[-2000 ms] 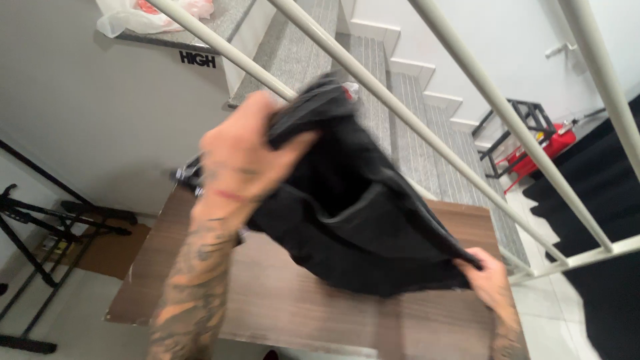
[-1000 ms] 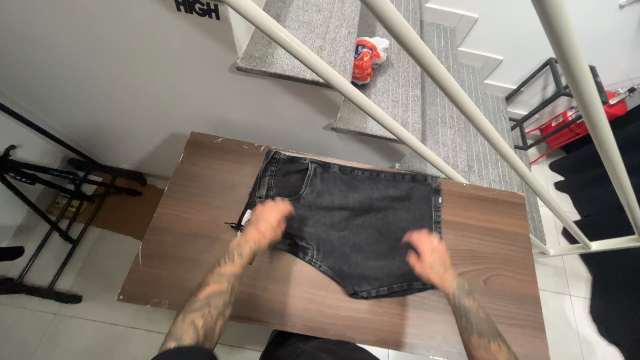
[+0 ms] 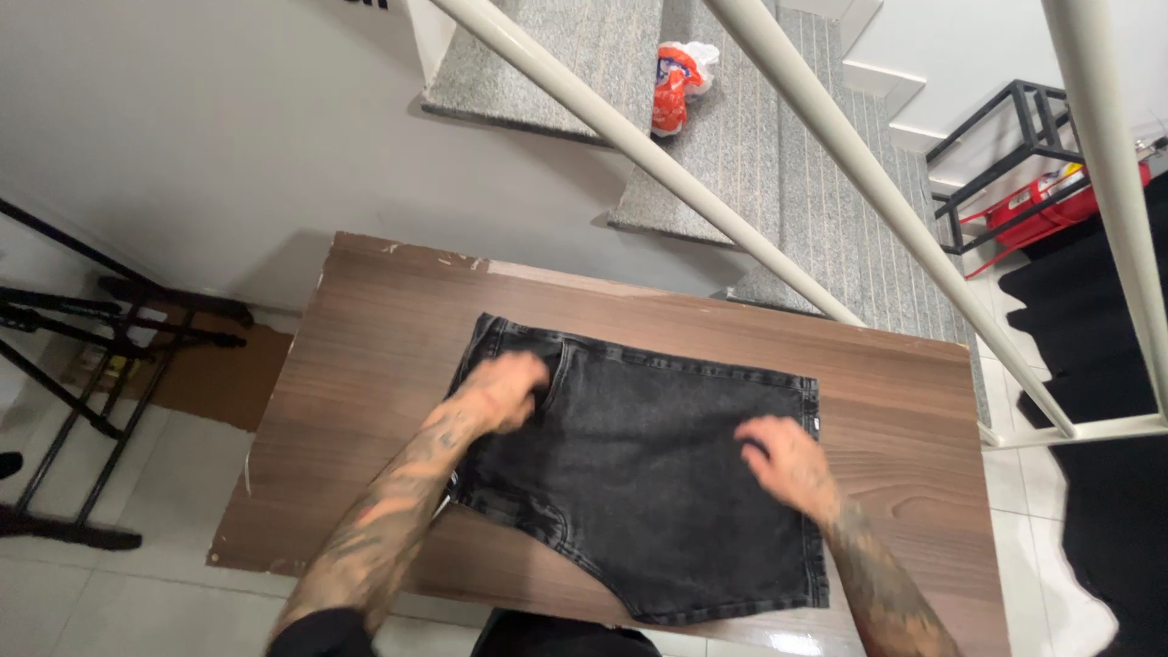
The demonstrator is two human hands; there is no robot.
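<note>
A pair of black denim shorts (image 3: 675,474), folded in half, lies flat on the wood-grain table (image 3: 392,301). The waistband is at the left and the leg hem at the right. My left hand (image 3: 506,388) is over the front pocket near the waistband, its fingers curled and slightly blurred; whether it pinches the cloth cannot be told. Near the hem, my right hand (image 3: 785,461) rests on or just above the denim with thumb and fingers apart, holding nothing.
White railing bars (image 3: 639,151) slope past the table's far side, before carpeted stairs (image 3: 730,137) with a plastic bag (image 3: 673,91). A black metal stand (image 3: 119,365) is at left. At right are a black frame (image 3: 1031,137), a red fire extinguisher (image 3: 1049,205) and dark cloth (image 3: 1104,511).
Two seconds ago both hands held the shorts up in the air; one second ago they lay flat on the table. Since then my left hand has moved up toward the pocket.
</note>
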